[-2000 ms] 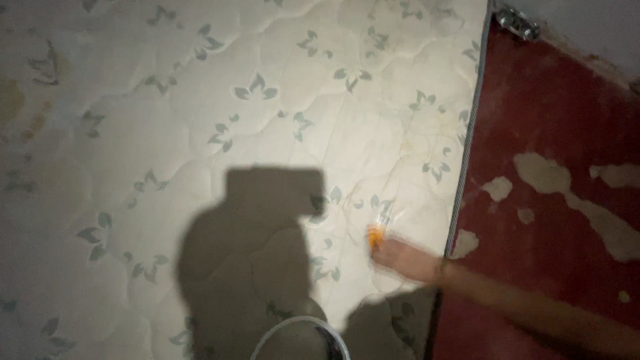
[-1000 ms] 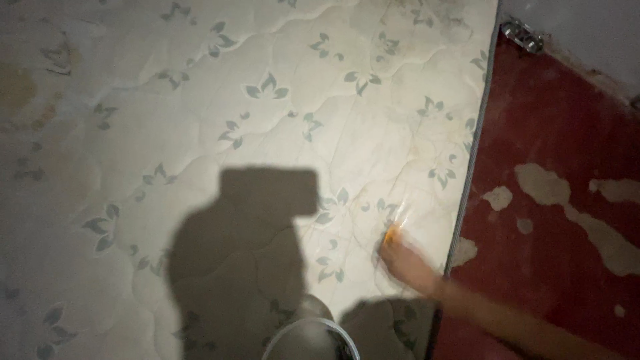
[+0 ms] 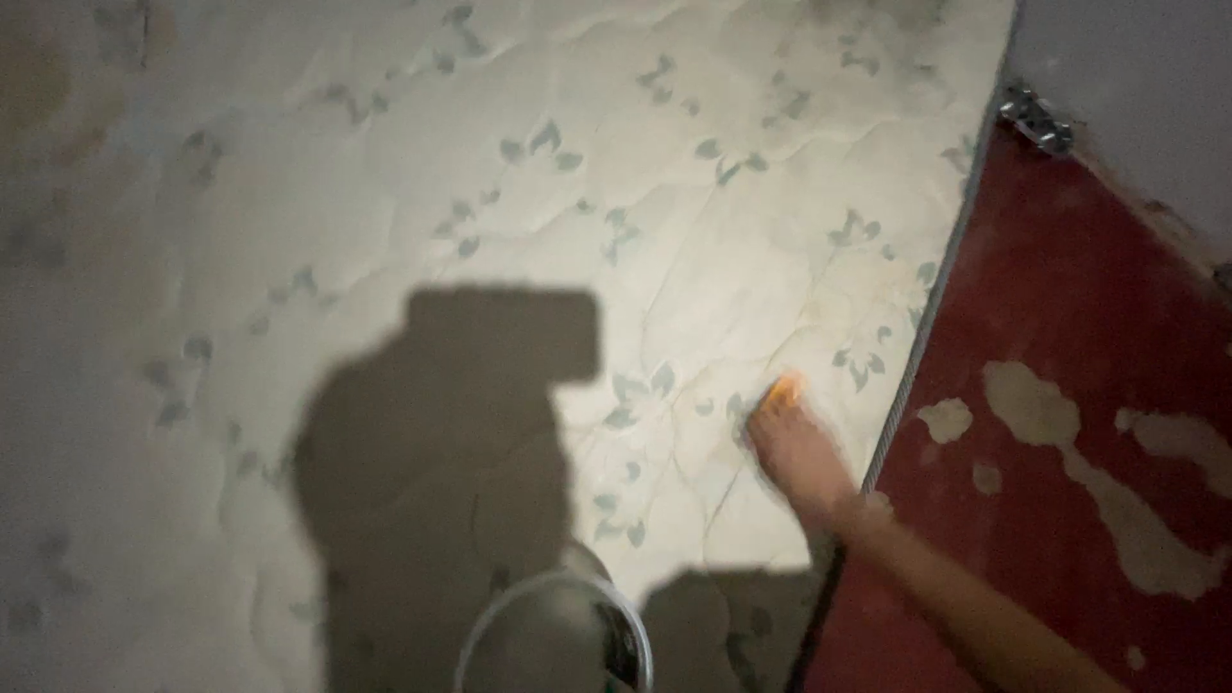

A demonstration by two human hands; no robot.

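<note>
My right hand reaches in from the lower right over the mattress, near its right edge. Its fingers are closed on a small orange object, too blurred to name. The mattress has pale quilted fabric with grey-green leaf prints and brownish stains at the upper left. At the bottom centre shows the curved pale rim of a round container, its lower part cut off by the frame. My left hand is out of view.
Right of the mattress's corded edge lies a red floor with pale worn patches. A shiny metallic object lies by the grey wall at the upper right. A large dark shadow falls across the mattress.
My right hand, with the orange object, has shifted and turned over the same part of the mattress. It is blurred by motion in the earlier frames too.
</note>
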